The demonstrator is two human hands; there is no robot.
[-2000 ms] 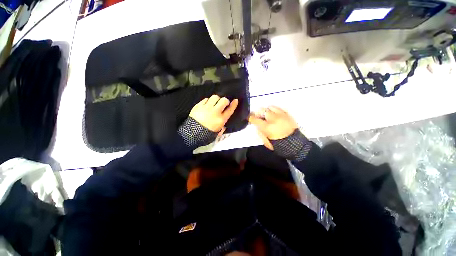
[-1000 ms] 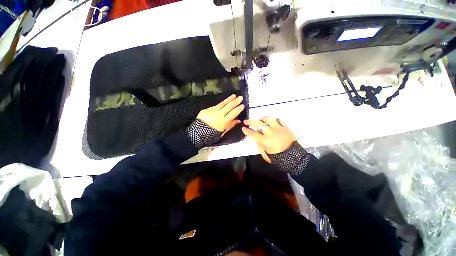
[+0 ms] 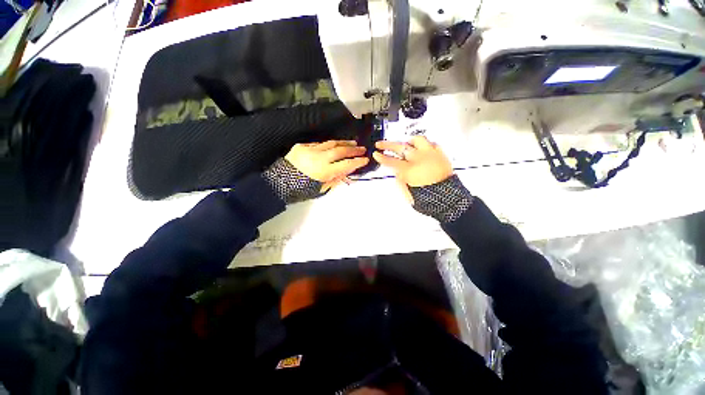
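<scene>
A large black padded back panel (image 3: pixel 209 143) with a camouflage band (image 3: pixel 182 112) and a black strap (image 3: pixel 219 96) across it lies on the white table. Its right edge is under the presser foot (image 3: pixel 376 122) of the sewing machine (image 3: pixel 352 54). My left hand (image 3: pixel 326 162) lies flat on the panel's near right part, fingers pointing right. My right hand (image 3: pixel 417 160) is at the panel's right edge, its fingertips close to my left ones, just in front of the presser foot. Neither hand visibly grasps the panel.
A dark stack (image 3: pixel 50 154) lies at the table's left. A white sack (image 3: pixel 42 289) with black pieces is lower left. A clear plastic bag (image 3: pixel 657 293) is at the right. A black jointed metal piece (image 3: pixel 576 163) is on the machine bed. Orange-red fabric (image 3: pixel 193 8) shows at the back.
The panel has moved away from me, its near right corner now close to the presser foot. Both hands have moved forward with it, towards the needle area.
</scene>
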